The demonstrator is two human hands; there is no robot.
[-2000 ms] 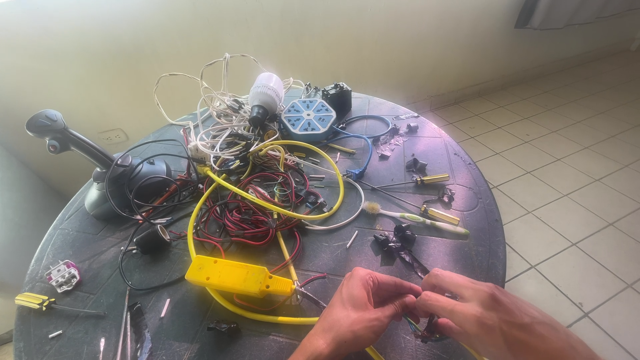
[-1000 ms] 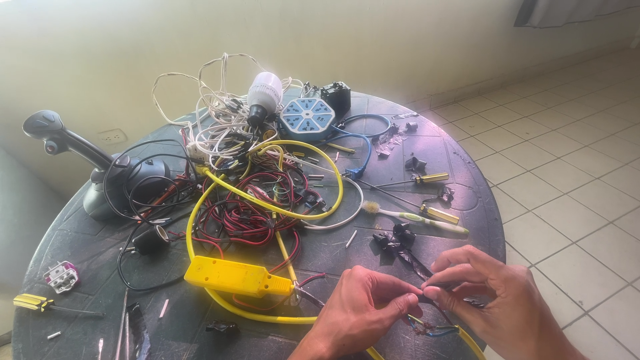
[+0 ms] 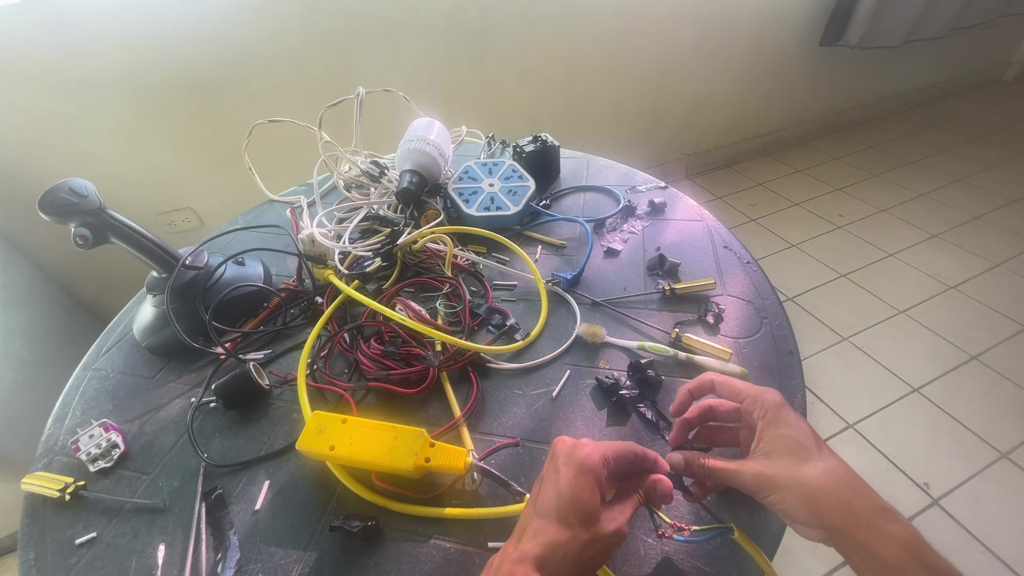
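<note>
My left hand [image 3: 588, 496] and my right hand [image 3: 740, 440] meet at the table's lower right, pinching a thin black strip, which looks like electrical tape, between their fingertips. Just below the fingers lie stripped copper wire ends [image 3: 676, 528] with blue and yellow-green insulation, beside a yellow cable [image 3: 752, 550]. Crumpled black tape [image 3: 636, 388] lies above the hands. To the left of my left hand is a yellow plastic power socket block [image 3: 380, 444] with its cable looped around it.
A tangle of red and black wires [image 3: 384, 344] fills the middle. Behind it stand an LED bulb [image 3: 422, 156] and a blue power strip [image 3: 490, 190]. Screwdrivers [image 3: 704, 344] and a toothbrush [image 3: 672, 352] lie right. A joystick [image 3: 168, 296] stands left; another screwdriver [image 3: 56, 485] lies near the left edge.
My right hand's fingers have lifted and spread somewhat since two seconds ago, and the bare wire ends below now show. My left hand has stayed nearly in place.
</note>
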